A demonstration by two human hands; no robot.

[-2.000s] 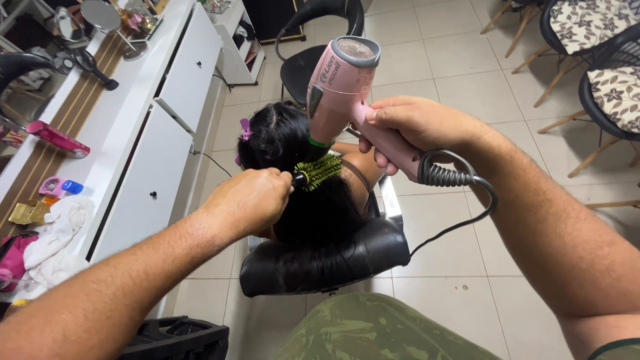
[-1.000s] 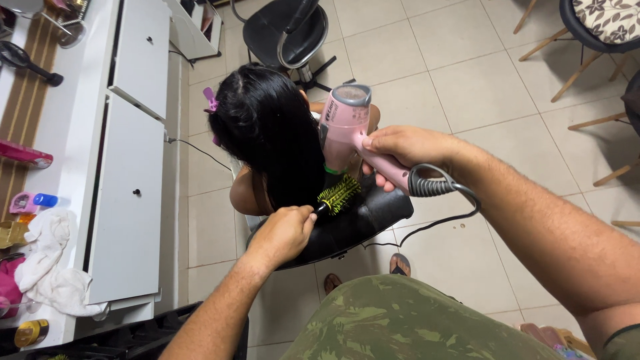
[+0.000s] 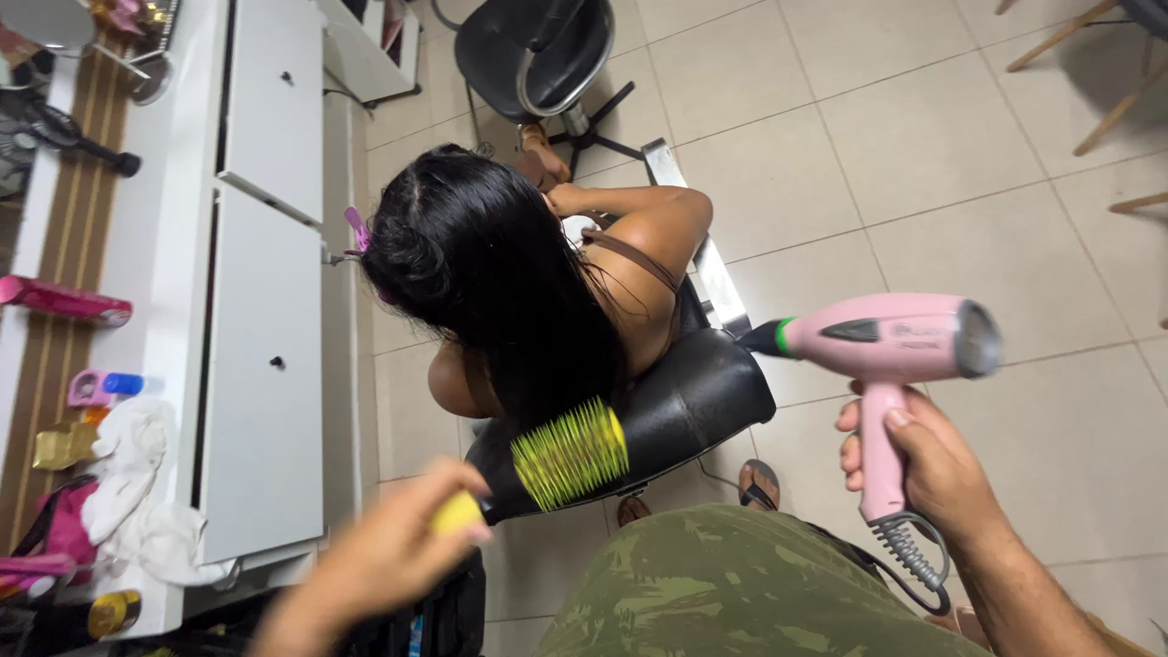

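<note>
My left hand (image 3: 411, 538), blurred, is closed round the handle of a round hairbrush with yellow-green bristles (image 3: 570, 453). The bristles lie by the ends of a seated person's long dark hair (image 3: 511, 274), over the black chair back (image 3: 712, 388). In my right hand (image 3: 931, 456) is the handle of a pink hair dryer (image 3: 885, 338); its black nozzle points left, towards the chair back and apart from the hair. A purple hair clip (image 3: 358, 230) sits at the left side of the person's head.
A white drawer cabinet (image 3: 265, 365) and a counter with a white cloth (image 3: 137, 493), a pink bottle (image 3: 68, 301) and a hand mirror stand at the left. Another black chair (image 3: 538, 64) is ahead. The dryer's coiled cord (image 3: 912, 552) hangs by my right wrist.
My right hand has moved the dryer right, away from the hair, and its nozzle now points left. My left hand has brought the brush to the hair ends. The person's head shows more fully.
</note>
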